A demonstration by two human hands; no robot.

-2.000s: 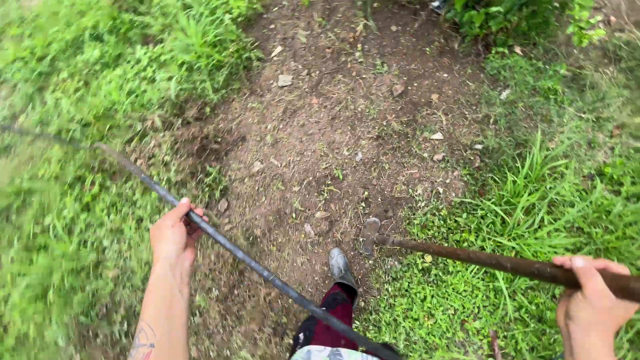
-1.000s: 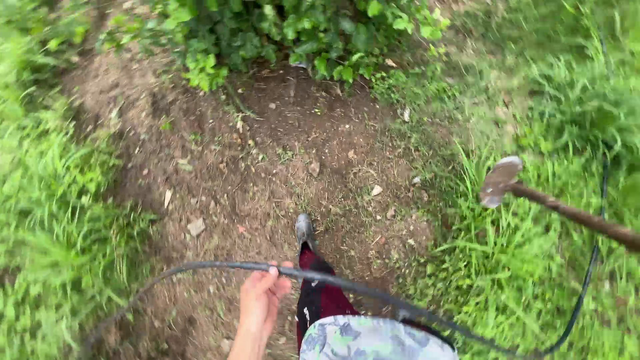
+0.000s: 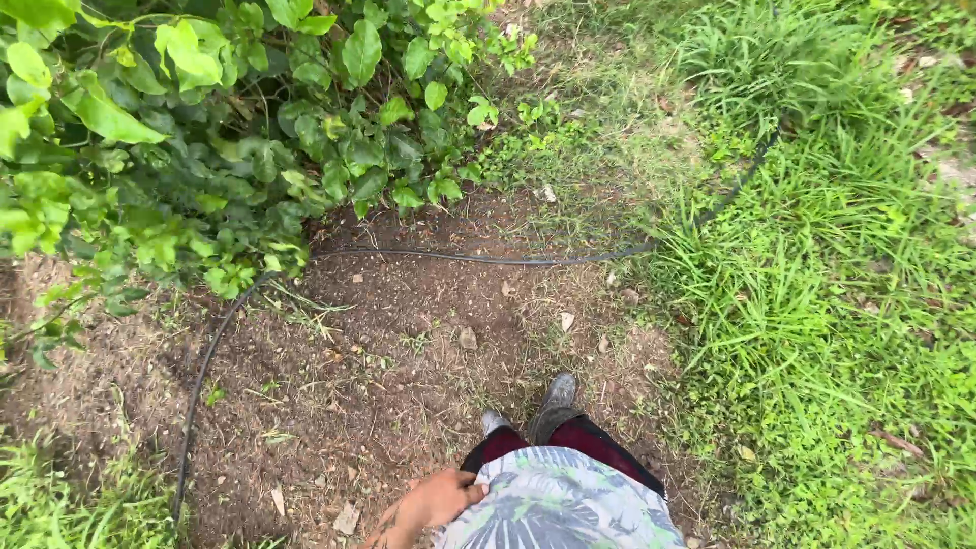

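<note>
A black hose (image 3: 488, 260) lies in a curve on the bare soil, from the lower left, past the foot of a leafy bush, to the grass at upper right. My left hand (image 3: 442, 497) rests at the side of my patterned shirt (image 3: 560, 503), its fingers against the cloth; whether it grips the fabric is unclear. The hose lies apart from it. My right hand is out of view, and so is the long-handled tool.
The leafy bush (image 3: 305, 130) fills the upper left. Thick grass (image 3: 823, 305) covers the right side, with more at the lower left. Small stones (image 3: 468, 338) are scattered on the soil around my boots (image 3: 560, 393).
My left hand has let go of the hose, which now lies on the ground, and has come to my shirt. The tool at the right has left the view. The view has shifted toward the bush.
</note>
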